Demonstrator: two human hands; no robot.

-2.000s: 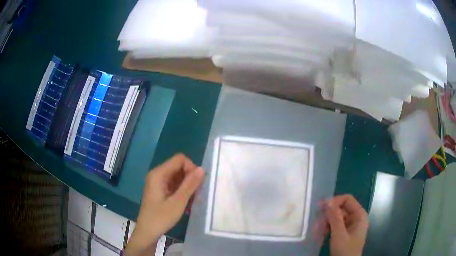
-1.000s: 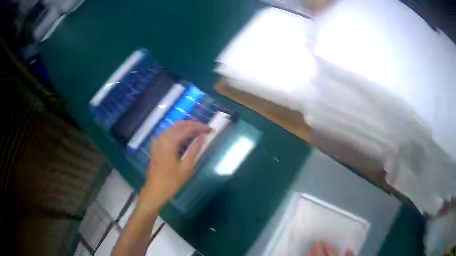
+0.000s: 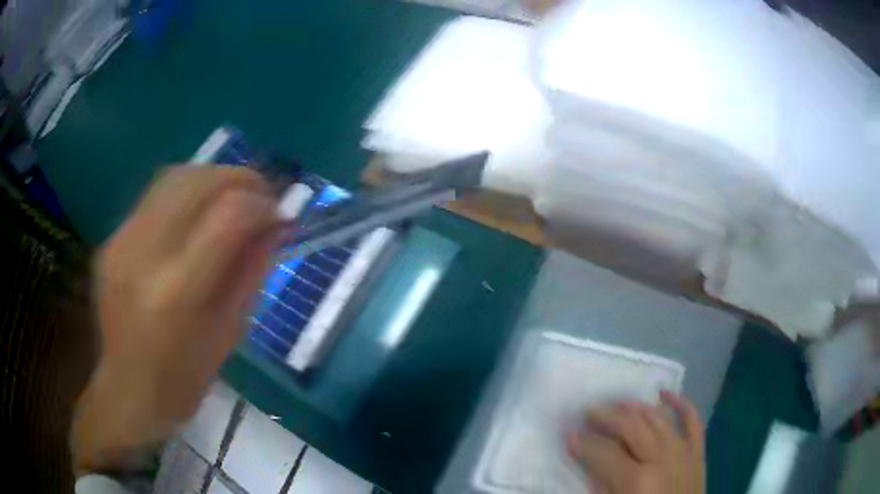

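Observation:
My left hand (image 3: pixel 178 299), large and blurred, is raised at the left. It grips a dark solar cell array (image 3: pixel 405 198), seen almost edge-on, tilted above the blue cell array pile (image 3: pixel 314 299). In front of me lies a grey frosted glass sheet (image 3: pixel 627 299) with a pale square with a white border (image 3: pixel 540 415) on or under it; I cannot tell which. My right hand (image 3: pixel 642 444) rests over the right part of this square, fingers bent and a little apart, with nothing visible in it.
Tall white film stacks (image 3: pixel 656 183) stand at the back on a cardboard base (image 3: pixel 502 214). A pale glass sheet (image 3: pixel 415 299) lies beside the cell pile. White lay-ups (image 3: pixel 265 444) sit low at the left, beside the bench. A small translucent film piece (image 3: pixel 844 371) is at the right edge.
My left hand moved from beside the glass sheet to the cell pile, and now holds an array up. My right hand moved onto the bordered square. The view has swung left.

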